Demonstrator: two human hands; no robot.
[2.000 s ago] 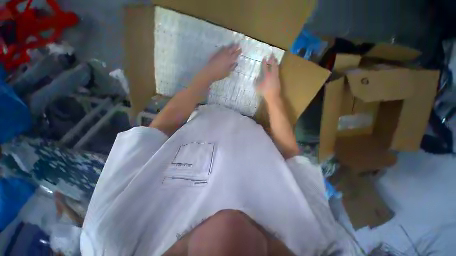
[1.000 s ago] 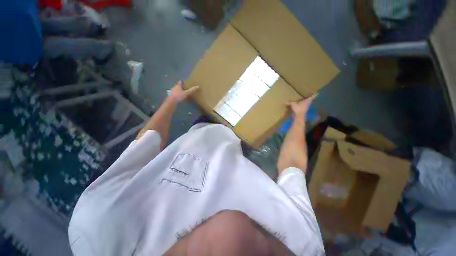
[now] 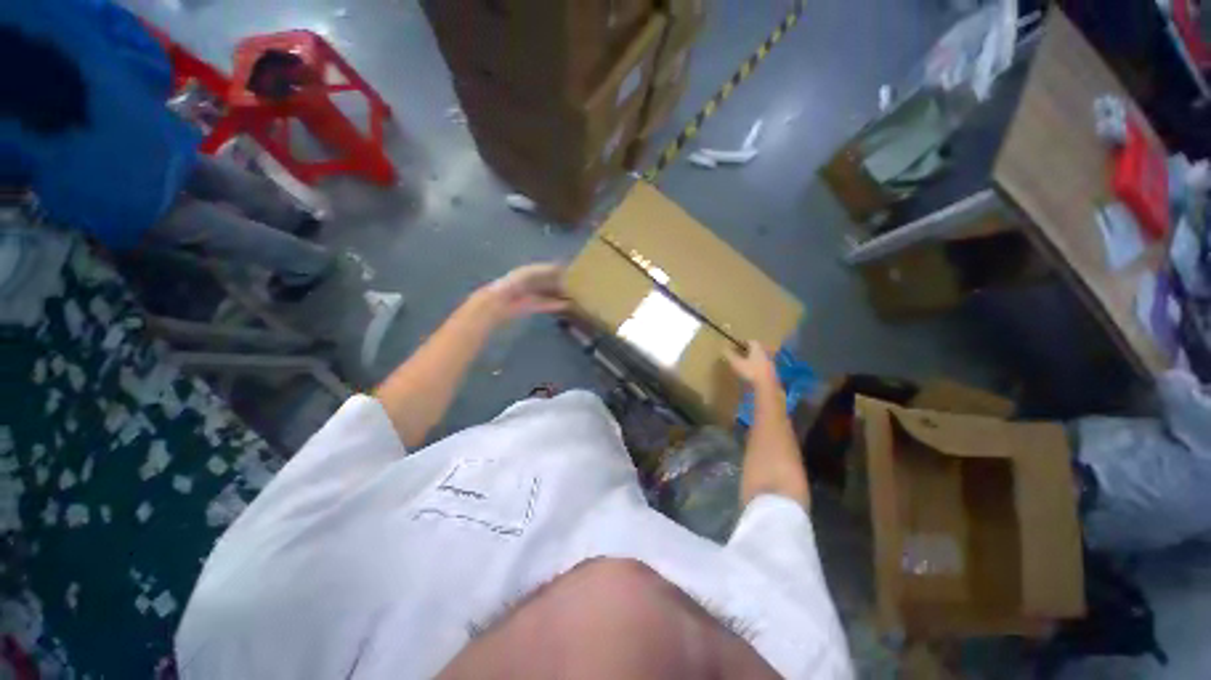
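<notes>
A brown shipping carton [image 3: 724, 272] is in front of me, its flaps folded over the top. A dark seam runs between the flaps, and a white patch [image 3: 660, 330] shows on the near part of the top; whether it is boxes or a label I cannot tell. My left hand [image 3: 531, 290] is at the carton's left corner, somewhat blurred. My right hand [image 3: 753, 365] grips the right side, at the end of the seam.
Tall closed cartons [image 3: 551, 100] stand ahead. An empty open carton [image 3: 976, 525] lies at right, below a wooden-topped table [image 3: 1082, 173]. A red stool [image 3: 299, 106] and a person in blue [image 3: 100, 120] are at upper left. A green table [image 3: 93, 531] with white scraps is at left.
The far flap has folded down, covering most of the white boxes that showed before. My hands have moved from on the boxes to the carton's sides. The view has shifted, showing stacked cartons and a table.
</notes>
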